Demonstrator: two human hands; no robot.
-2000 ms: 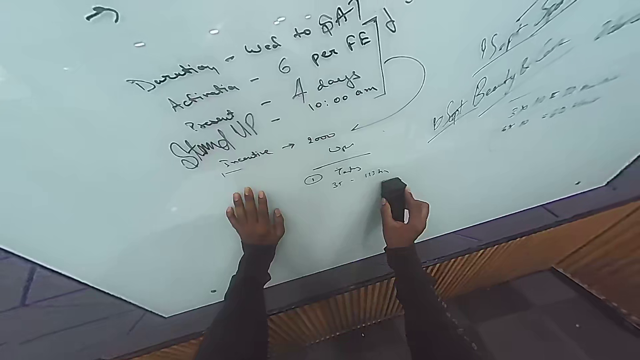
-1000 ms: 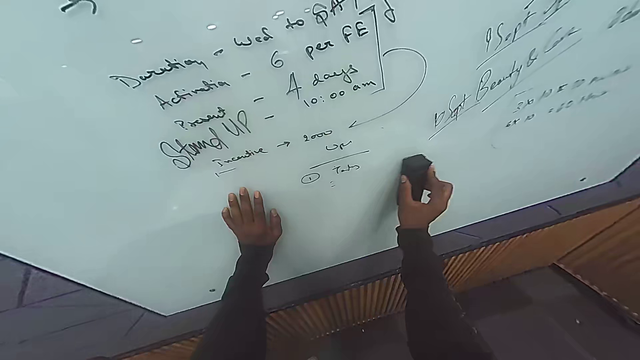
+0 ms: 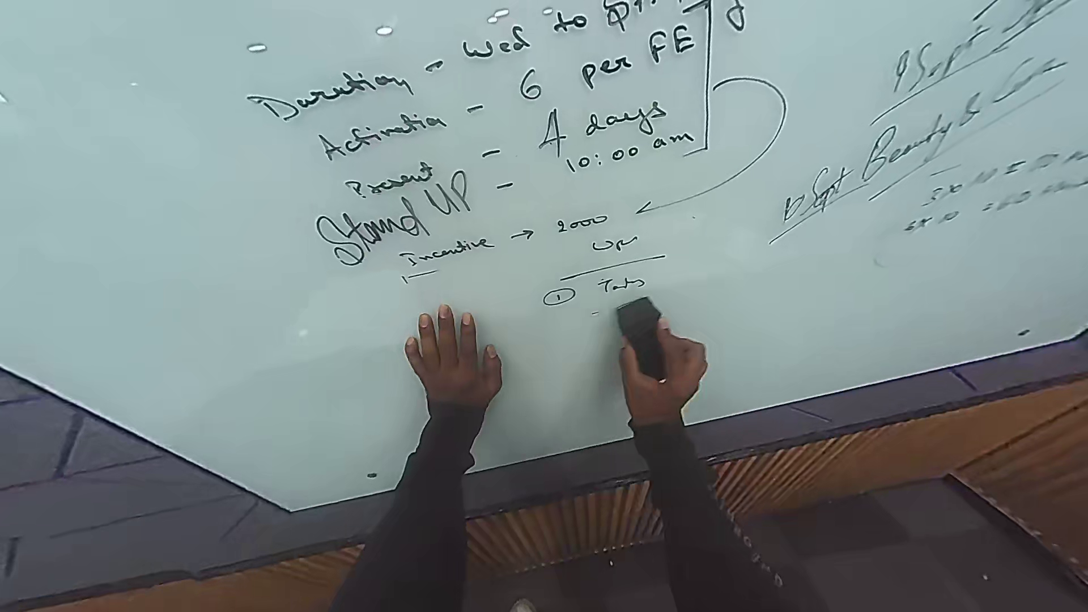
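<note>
A white whiteboard (image 3: 255, 374) with black handwriting fills most of the view. My left hand (image 3: 455, 365) lies flat on its lower part with the fingers spread, holding nothing. To the right, my right hand (image 3: 667, 370) grips a black whiteboard eraser (image 3: 642, 319), whose top end is against the board just below a short handwritten word (image 3: 622, 286). A small dark mark (image 3: 595, 313) remains left of the eraser. The eraser's lower part is partly covered by my fingers.
Along the board's lower edge runs a dark ledge or wall strip (image 3: 544, 490), with ribbed wooden panelling (image 3: 561, 540) beneath it. Dark floor (image 3: 867, 544) shows at the lower right. Fainter writing (image 3: 1003, 187) stands on the board's right side.
The small written line under the short word, seen two seconds ago, is gone apart from a little mark. My right hand moved right, then back left with the eraser. My left hand stays on the board.
</note>
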